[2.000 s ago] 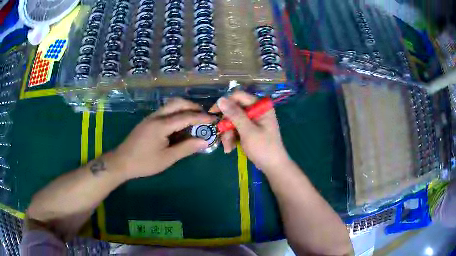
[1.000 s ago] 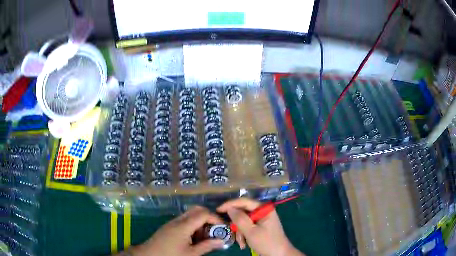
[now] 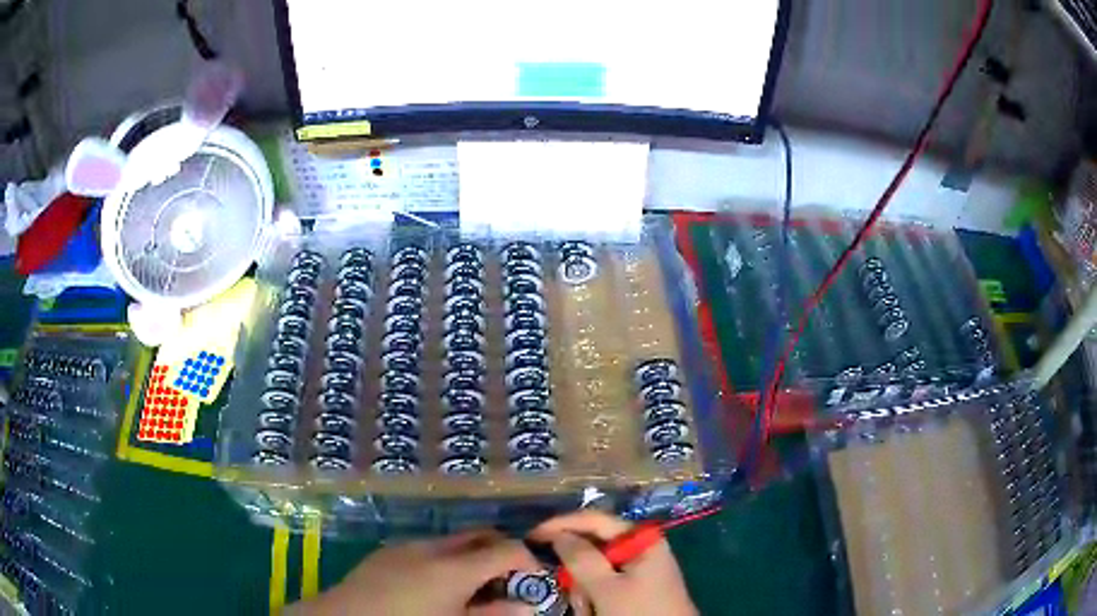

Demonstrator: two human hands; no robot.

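Observation:
My left hand (image 3: 421,580) is at the bottom edge, partly cut off. It holds a round metal part (image 3: 533,588) with a silver ring and dark centre between its fingertips. My right hand (image 3: 628,585), also cut off below, holds a red test probe (image 3: 630,545) pen-like, its front end against or very near the part. The contact itself is too small to tell. The main blister tray (image 3: 481,484) lies just beyond my hands, with upright silver parts in long rows, a short row at its right and a single part at the top of a mostly bare row.
A monitor (image 3: 529,60) with a green box stands behind a white paper (image 3: 551,187). A fan (image 3: 190,223) and sticker sheets (image 3: 169,403) are left. Other trays stand at the left edge (image 3: 54,481), rear right (image 3: 794,289) and right (image 3: 914,529). A red wire (image 3: 860,229) hangs down.
The view has tilted up since the first frame, bringing in the monitor and shifting my hands to the bottom edge. My hands still hold the part and the probe together.

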